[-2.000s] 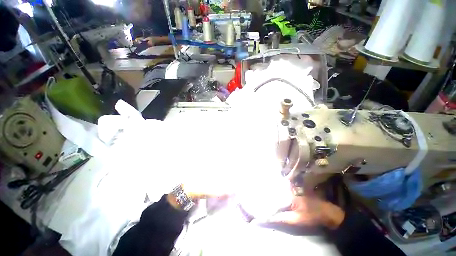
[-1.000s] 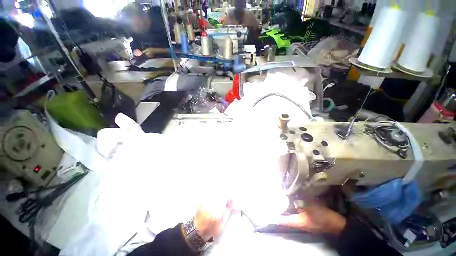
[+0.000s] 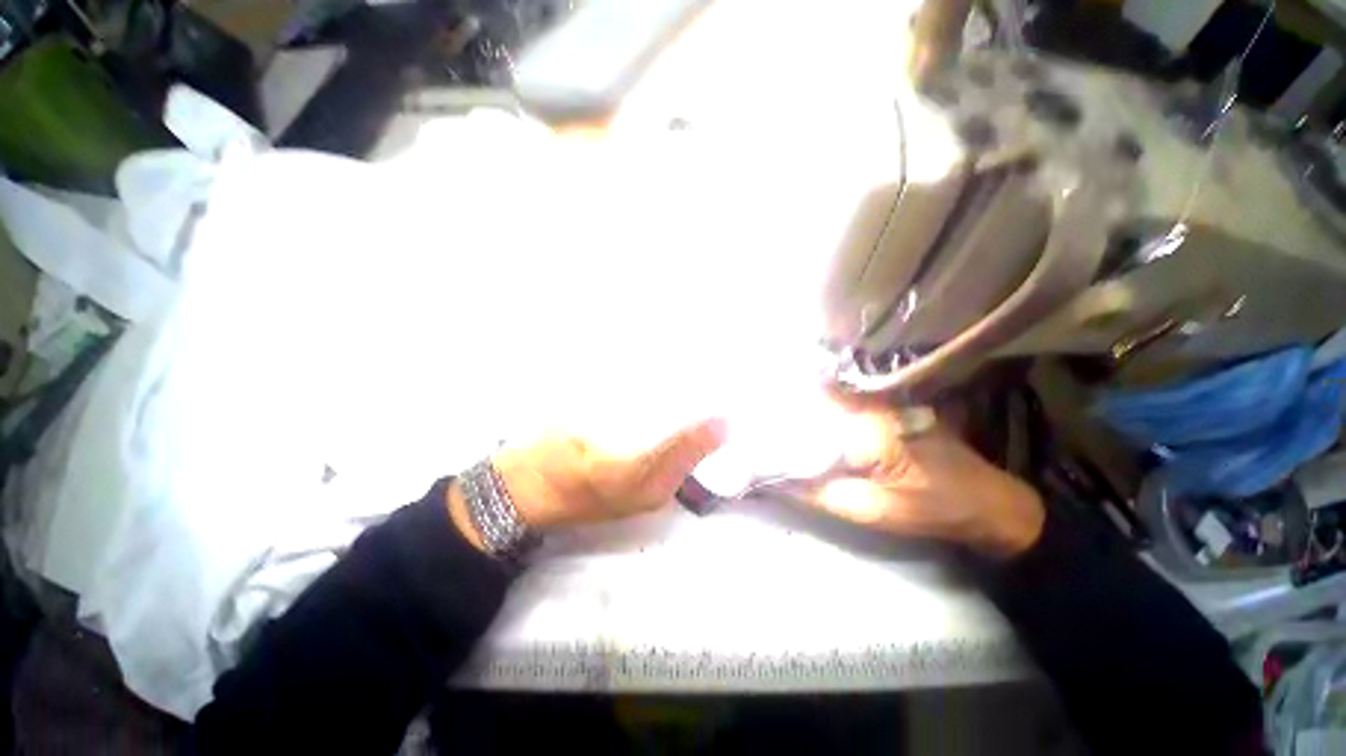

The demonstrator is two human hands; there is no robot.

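White fabric (image 3: 384, 340) lies in a large overexposed heap left of and under the sewing machine head (image 3: 1004, 222). My left hand (image 3: 605, 476), with a metal bracelet at the wrist, pinches the fabric's near edge between thumb and fingers. A small dark piece (image 3: 697, 495) shows below its fingertips. My right hand (image 3: 923, 480) holds the same edge close to the needle area (image 3: 871, 362), its fingertips partly lost in glare. The fabric edge between both hands shows a thin dark line.
A ruler tape (image 3: 738, 665) runs along the table's front edge. A blue cloth (image 3: 1233, 421) hangs under the machine arm at right, above a tray of small parts (image 3: 1225, 524). A green item (image 3: 67, 126) lies at the far left.
The view has tilted down and moved closer, so the ruler tape shows and the background has gone. My left hand now pinches the fabric edge near the needle, with its fingers more clearly visible.
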